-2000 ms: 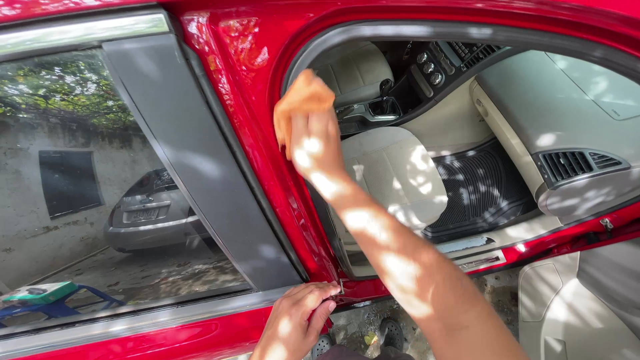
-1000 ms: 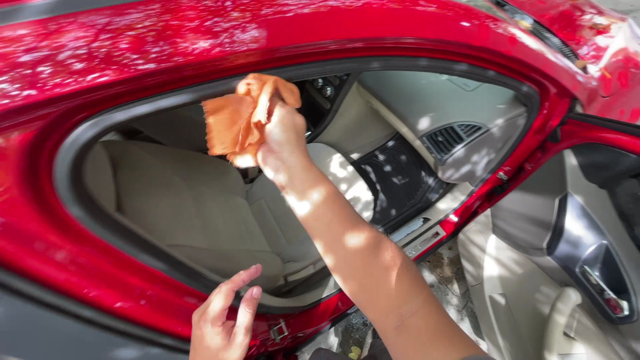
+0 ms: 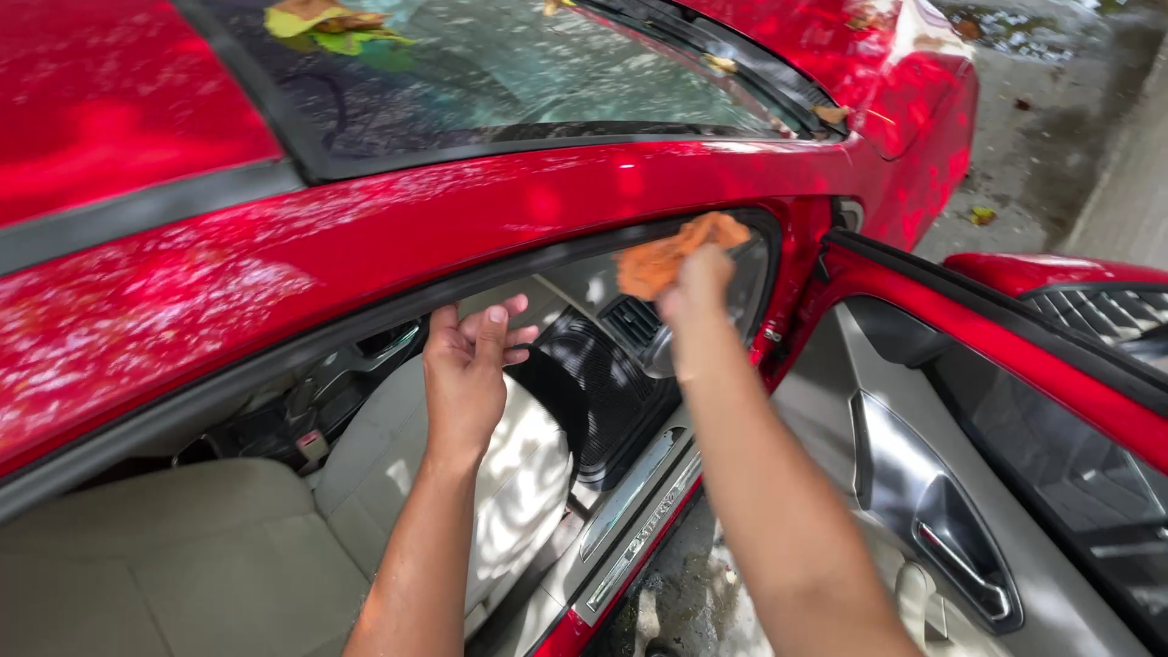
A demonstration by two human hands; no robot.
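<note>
An orange cloth (image 3: 652, 265) is bunched in my right hand (image 3: 698, 287), near the front upper corner of the red car's open door frame. The black rubber door seal (image 3: 584, 245) runs along the upper edge of the opening, just behind the cloth. Below that seal my left hand (image 3: 470, 365) is raised with its fingers apart and holds nothing; its fingertips are close to the seal, and whether they touch it I cannot tell. The red roof rail (image 3: 411, 214) arches above both hands.
The open front door (image 3: 922, 484) stands at the right, with its side mirror (image 3: 1077, 283) beyond. Inside are a beige seat (image 3: 210, 547), a black floor mat (image 3: 602, 392) and an air vent (image 3: 631, 319). Leaves (image 3: 333, 23) lie on the windshield (image 3: 511, 78). A metal sill plate (image 3: 639, 538) lines the doorway.
My right hand has moved the orange cloth along the door frame toward its front corner. My left hand has risen from low by the frame to near the upper seal. The view has shifted toward the windshield.
</note>
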